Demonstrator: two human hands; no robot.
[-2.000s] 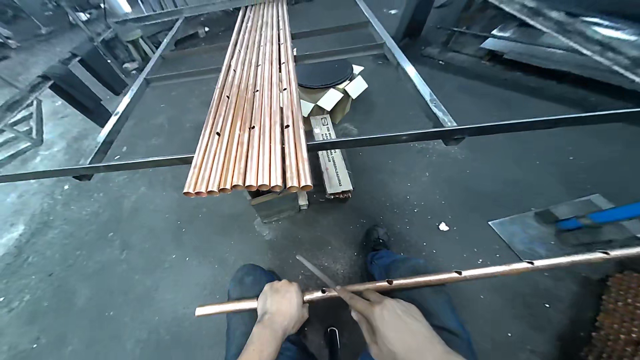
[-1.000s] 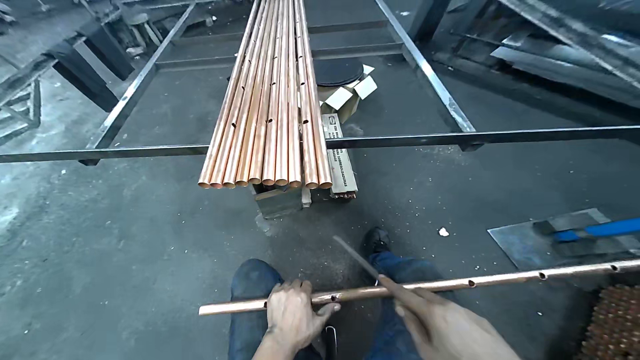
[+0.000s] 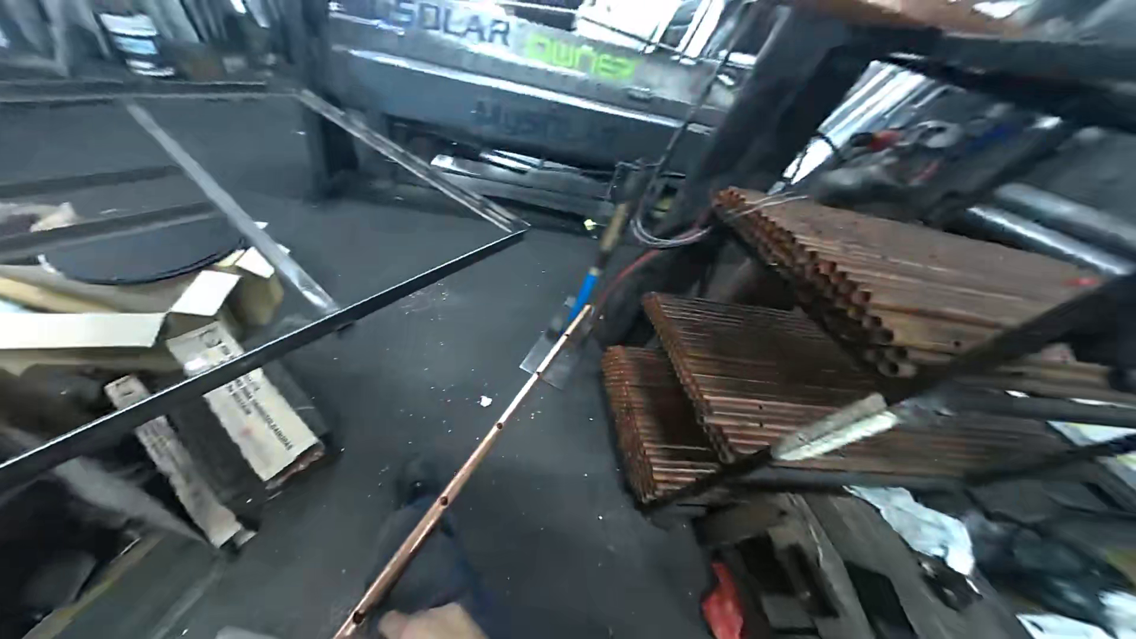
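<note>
A long copper tube (image 3: 461,475) with holes along its side runs from the bottom edge up toward the centre, over the dark floor. At the bottom edge, beside the tube's near part, shows a piece of a hand, which looks like my right hand (image 3: 433,624). Most of it is cut off, so its grip cannot be seen. A small grey edge, perhaps the metal file, appears left of the tube at the bottom. My left hand is out of view. The tube's far end overlaps a flat metal plate (image 3: 534,353) and lies near a blue-handled tool (image 3: 585,291).
Stacks of copper tubes (image 3: 754,382) stand on the right, partly behind a dark metal bar. A steel frame (image 3: 417,282) crosses the left side, over an open cardboard box (image 3: 84,330) and a long printed carton (image 3: 257,417). A dark post (image 3: 745,115) rises behind.
The view has swung strongly to the right. The left hand and the copper tubes on the frame have left view, and the stacks on the right have come into sight.
</note>
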